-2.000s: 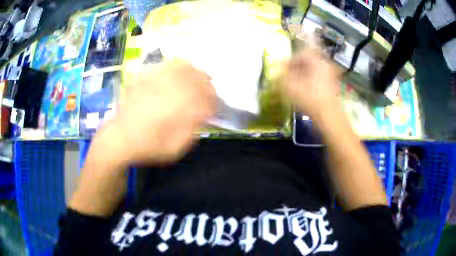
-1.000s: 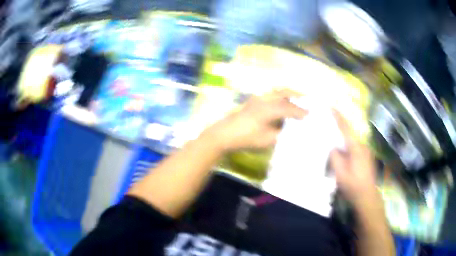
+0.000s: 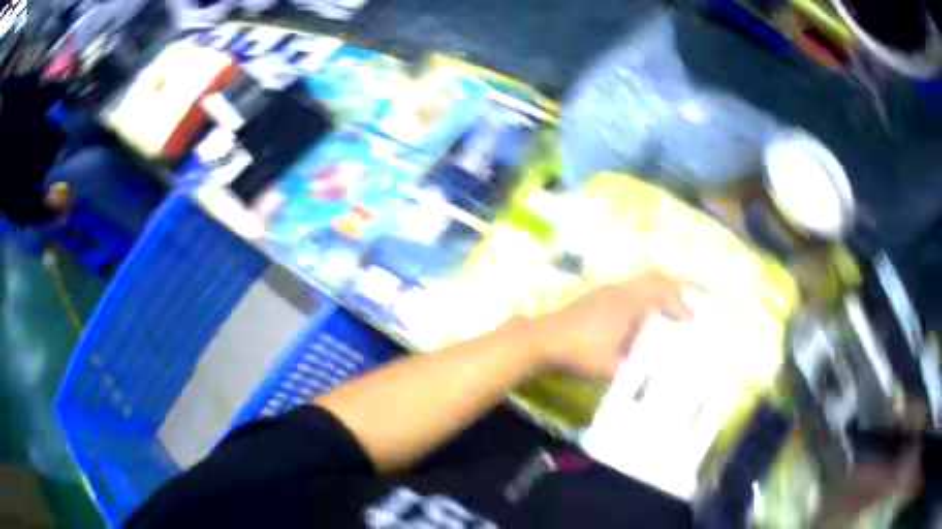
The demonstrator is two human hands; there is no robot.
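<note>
The white housing [image 3: 661,403] lies tilted over the front of the yellow padded cushion [image 3: 759,271]. It is overexposed, with a small dark mark on its face. My left hand [image 3: 604,322] reaches in from the lower left and holds the housing's upper left edge, fingers curled over it. My right hand [image 3: 878,491] is a dim blur at the lower right, away from the housing, beside a dark object. Whether it grips that object cannot be told.
A clear bluish plastic bag [image 3: 661,114] and a round white-topped tin [image 3: 809,186] stand behind the cushion. Metal parts [image 3: 826,351] lie at right. Printed sheets [image 3: 341,196] and a black box [image 3: 281,139] are at left, above a blue crate [image 3: 155,341].
The view has swung left, showing more of the crate. My right hand has left the housing and moved to the lower right. My left hand remains on the housing.
</note>
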